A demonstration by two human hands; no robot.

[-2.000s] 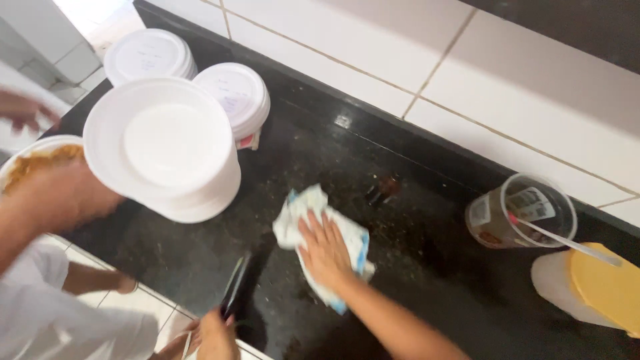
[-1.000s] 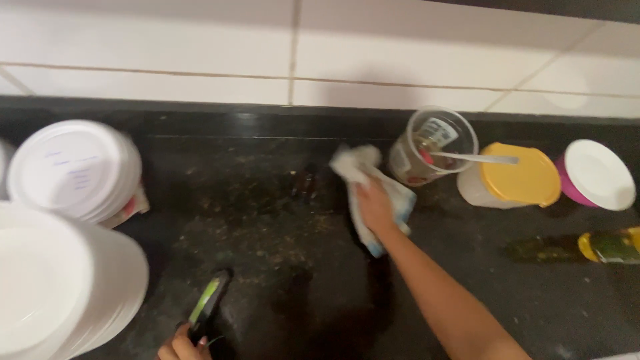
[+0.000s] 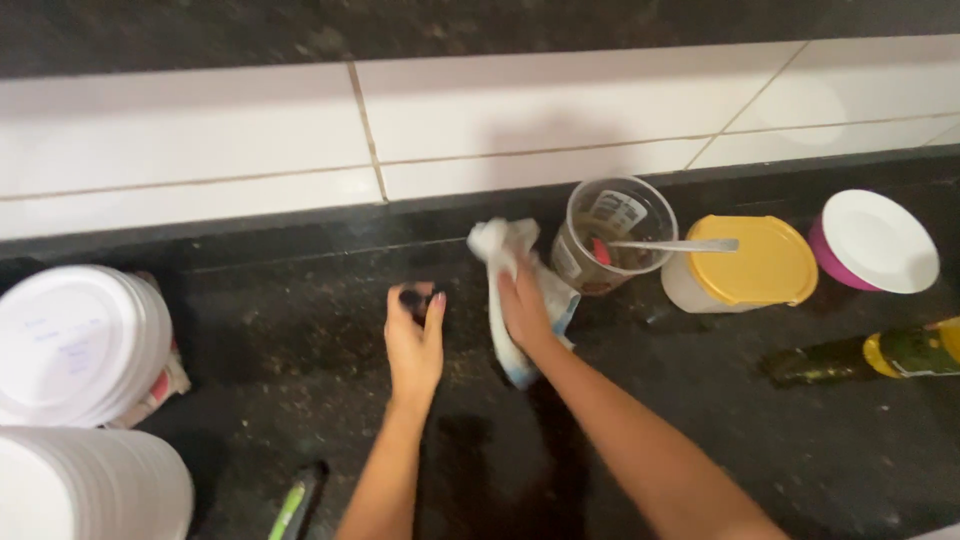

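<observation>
My left hand (image 3: 415, 330) is above the black stone countertop (image 3: 300, 390), its thumb and fingers closed on a small dark object (image 3: 416, 298) whose kind I cannot tell. To the right, my right hand (image 3: 525, 300) presses a crumpled white and blue cloth (image 3: 501, 247) against the counter. Just right of the cloth stands a clear plastic container (image 3: 574, 247) with a metal-handled utensil (image 3: 675, 245) leaning out of it. A black and green handled tool (image 3: 292, 506) lies near the front edge, touched by neither hand.
White lidded tubs (image 3: 75, 345) and a stack of white plastic containers (image 3: 127, 487) stand at left. Right are a yellow-lidded container (image 3: 754, 259), a purple and white bowl (image 3: 877, 240) and a bottle (image 3: 919, 352) on its side. A dark stone ledge (image 3: 480, 30) runs above the white tiles.
My left hand has left the black and green tool on the counter and moved up beside the cloth, where it now holds the small dark object. The view has shifted to the right since the earliest frame.
</observation>
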